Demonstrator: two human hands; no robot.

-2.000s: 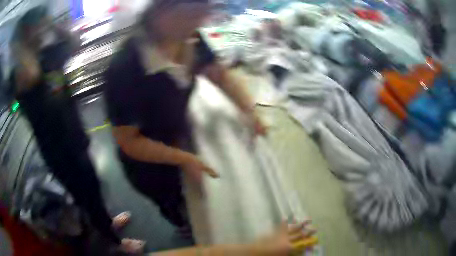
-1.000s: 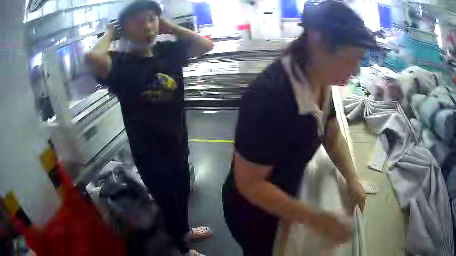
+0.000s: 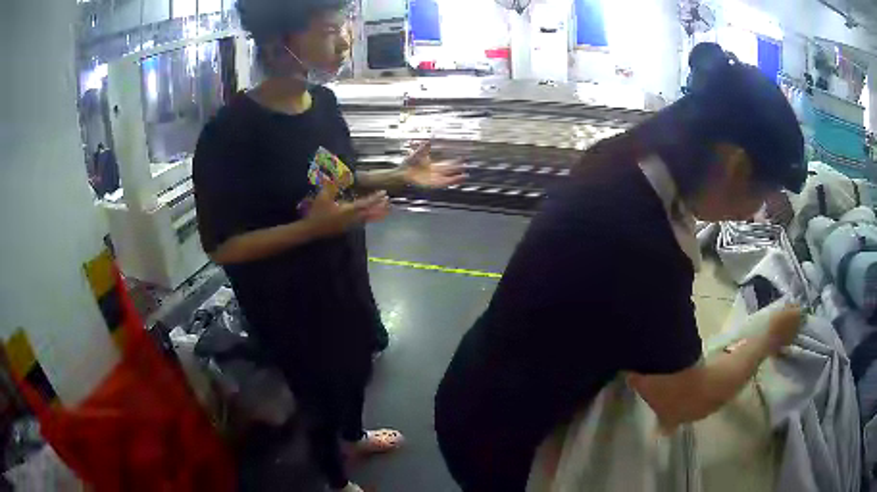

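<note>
Neither of my hands is in the picture. A white curtain panel (image 3: pixel 625 437) hangs over the near edge of the beige table (image 3: pixel 716 288) at the lower right. A grey-lilac curtain (image 3: pixel 817 384) lies gathered along the table. A person in a dark top (image 3: pixel 587 279) bends over the table, one hand (image 3: pixel 787 327) on the grey-lilac cloth. What the other hand does is hidden.
Another person in a black T-shirt (image 3: pixel 279 192) stands at centre left. Pale blue-grey bundles (image 3: pixel 851 250) line the table's right side. Metal tubes (image 3: pixel 481 144) lie behind. Red cloth (image 3: pixel 144 413) is at lower left, beside a white pillar (image 3: pixel 43 192).
My left hand, low in the oldest frame, is gone. The view has turned left. The bending person leans further over and reaches onto the grey-lilac cloth. The standing person's hands came down from the head.
</note>
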